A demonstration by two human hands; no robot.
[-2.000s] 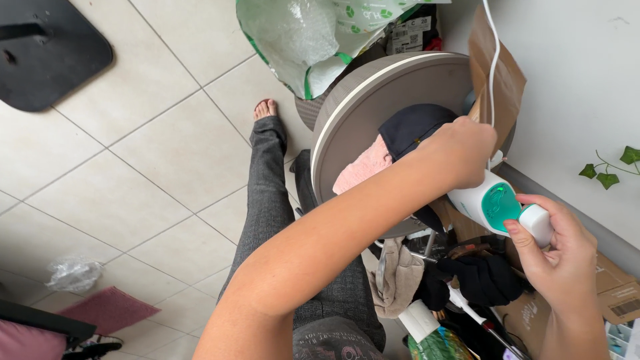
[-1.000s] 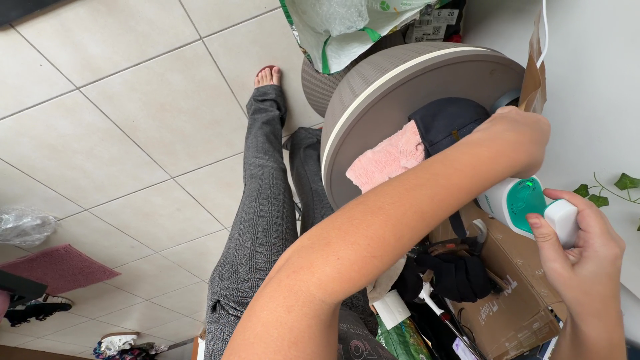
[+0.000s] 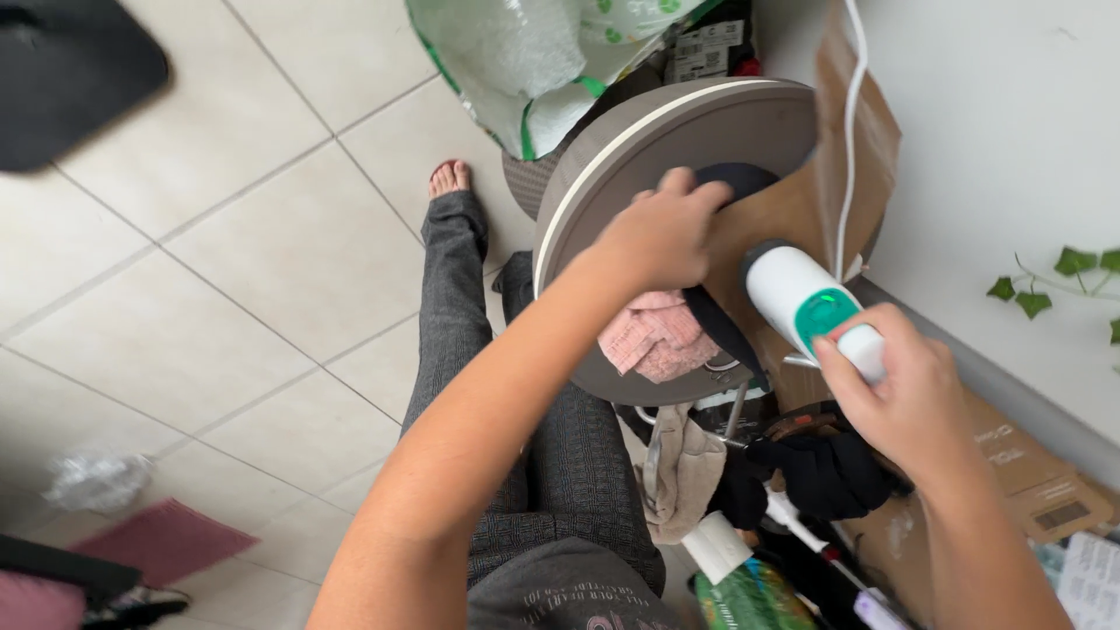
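My right hand (image 3: 906, 389) is closed around the white end of a white handheld appliance (image 3: 783, 284) with a teal section, apparently a garment steamer. Its dark round head faces a sheet of brown paper or card (image 3: 779, 210). My left hand (image 3: 665, 229) lies over a dark navy cloth item (image 3: 739, 179), probably a cap, with its fingers curled. Whether it grips the cloth or the brown sheet is hidden by the hand and blur. Below it, a folded pink cloth (image 3: 661, 337) rests on the round grey-brown stool or table top (image 3: 595, 201).
A white cord (image 3: 853, 131) hangs near the wall. Beyond the round top is a green-and-white bag (image 3: 499, 61). Dark clothes (image 3: 831, 472), a beige cloth (image 3: 682, 472) and a cardboard box (image 3: 1032, 464) lie below right. A pink mat (image 3: 166, 542) is on the tiles.
My left hand has moved left, from beside the appliance's head to over the navy item. More of the appliance and its dark head now shows. My right hand still holds it.
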